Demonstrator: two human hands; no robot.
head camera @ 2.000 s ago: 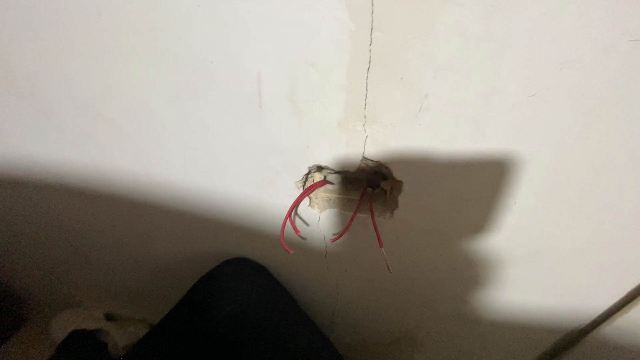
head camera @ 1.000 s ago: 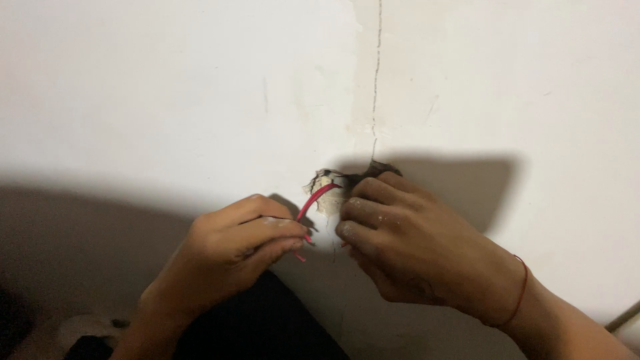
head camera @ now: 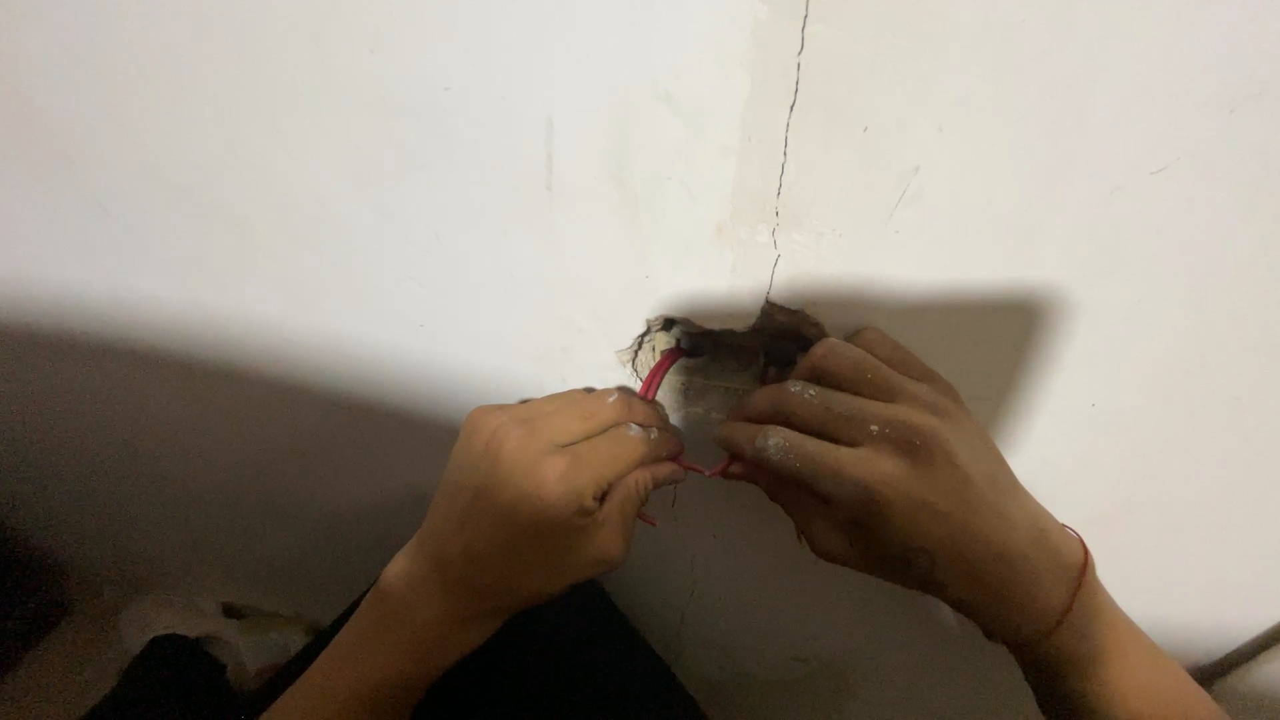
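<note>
Red insulated wires (head camera: 660, 374) come out of the left side of a broken hole (head camera: 728, 362) in a white wall. My left hand (head camera: 565, 480) pinches them between thumb and fingers, and one end pokes out below the thumb. My right hand (head camera: 860, 450), with white specks on its fingers and a thin red cord at the wrist, grips a red wire at the hole's right side. Between my fingertips, two red wire ends (head camera: 708, 471) meet or nearly meet; whether they are joined I cannot tell. The rest of these wires is hidden behind my fingers.
A thin crack (head camera: 787, 140) runs up the wall (head camera: 400, 180) from the hole. A dark-clothed knee (head camera: 560, 660) is below my hands. Part of a dark rod (head camera: 1240, 655) shows at the lower right, and an unclear pale object (head camera: 255, 640) lies at the lower left.
Both hands have come into view and taken hold of the red wires, which hung loose from the hole. Since one second ago, wire ends have come together between my fingertips.
</note>
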